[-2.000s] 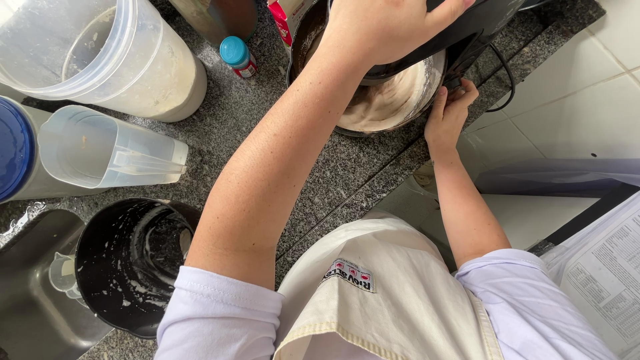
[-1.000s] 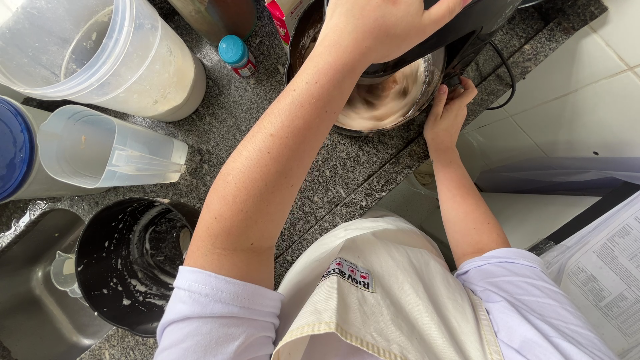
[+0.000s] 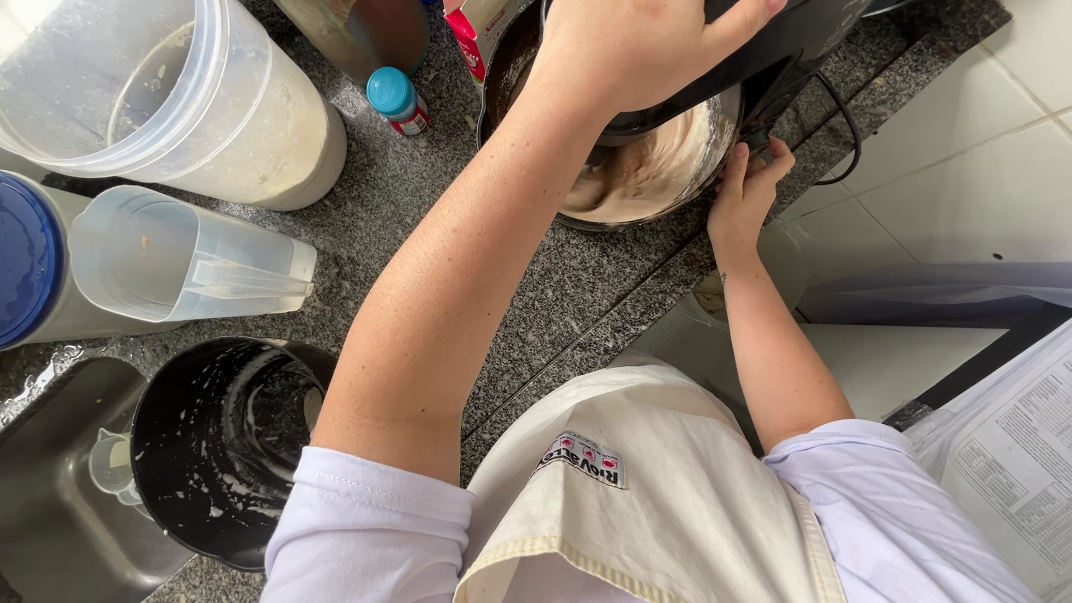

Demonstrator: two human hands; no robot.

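My left hand (image 3: pixel 645 46) lies on top of the black head of a stand mixer (image 3: pixel 712 71), thumb stretched to the right; its fingertips are out of frame. Below the mixer head is a mixing bowl (image 3: pixel 615 224) with a dark rim, partly behind my left forearm. It holds a pale brown, creamy mixture (image 3: pixel 662 172) with darker streaks, blurred near the beater. My right hand (image 3: pixel 749 180) is at the mixer's right side, thumb and fingers around a small dark knob (image 3: pixel 756 140). The bowl's far side is mostly covered by my left hand and the mixer head.
On the granite counter (image 3: pixel 553 310) stand a blue-capped small bottle (image 3: pixel 392 94), a red carton (image 3: pixel 466 38), a large plastic tub of pale powder (image 3: pixel 276 117), a measuring jug (image 3: pixel 138 251) and a blue-lidded container (image 3: pixel 29 260). A smeared black bowl (image 3: pixel 226 452) overlaps the steel sink (image 3: pixel 63 494). A power cord (image 3: pixel 854 126) loops right.
The streaks and swirls in the mixture have shifted, and its surface looks more blurred than two seconds ago. Both hands have stayed in place on the mixer.
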